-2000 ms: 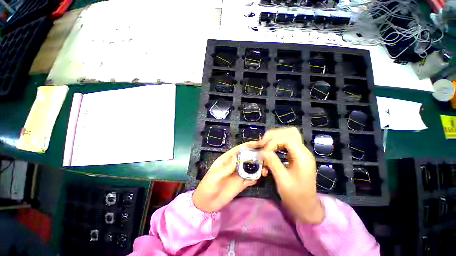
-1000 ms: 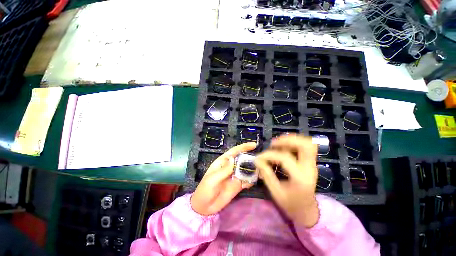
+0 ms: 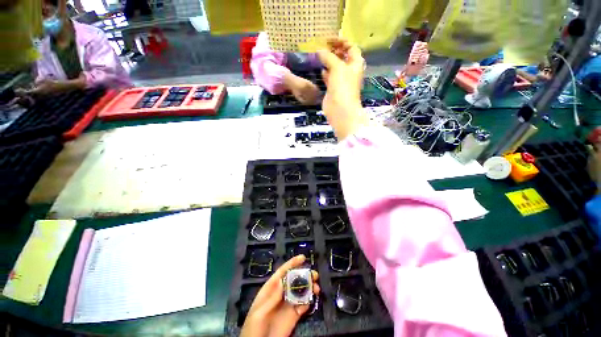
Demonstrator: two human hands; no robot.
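My left hand is low in front of me and holds a squarish silver-rimmed watch-like unit with a dark round centre, over the foam tray's lower pockets. My right hand is raised at the top centre, fingers bent at the lower edge of hanging yellow sheets. Whether it grips one is unclear. The black foam tray holds glossy dark units in its pockets. My right sleeve hides the tray's right part.
A record sheet and a yellow slip lie left. Cables, a white disc and another black tray are right. A red tray is at back left. People sit across the bench; one's hand is near.
The view has tilted up, showing the far bench and people. My right hand has left the unit and reached up and forward to the hanging yellow sheets. My left hand still holds the unit.
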